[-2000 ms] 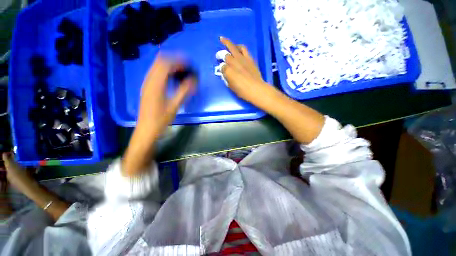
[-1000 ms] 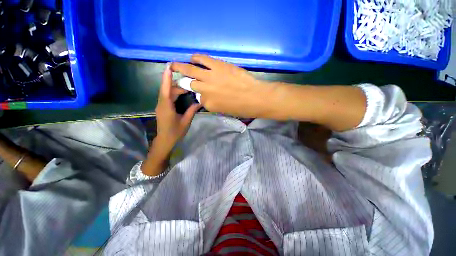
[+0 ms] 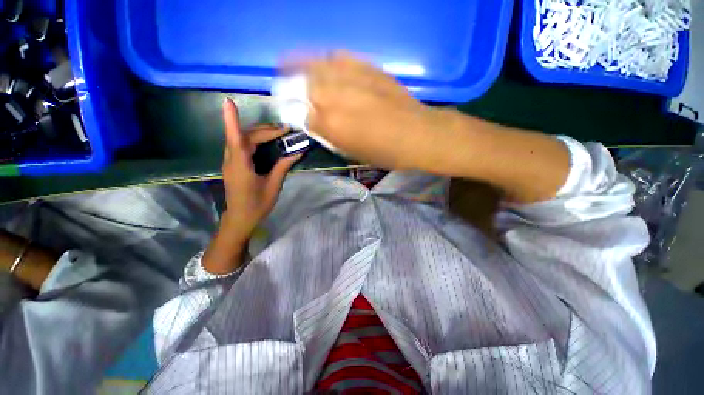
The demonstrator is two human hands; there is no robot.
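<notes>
My left hand (image 3: 251, 166) holds a black plastic housing (image 3: 270, 156) between thumb and fingers, over the bench's front edge. A white U-shaped clip (image 3: 296, 142) shows at the housing's right end, facing my right hand. My right hand (image 3: 359, 108) is blurred, just above and right of the housing, with white finger cots (image 3: 292, 100) on its fingers. A thin white sliver shows below its fingers; I cannot tell whether it is a clip or whether the hand grips anything.
The middle blue tray (image 3: 309, 80) lies in front. The blue bin of black parts (image 3: 94, 92) is at left, the blue tray of white clips (image 3: 602, 82) at upper right. Another person's forearm (image 3: 27, 262) is at lower left. Clear plastic bags (image 3: 656, 193) are at right.
Both hands have come from over the middle tray to its near side and together. In the last second my right hand has lifted slightly off the housing, exposing its end. The view has shifted.
</notes>
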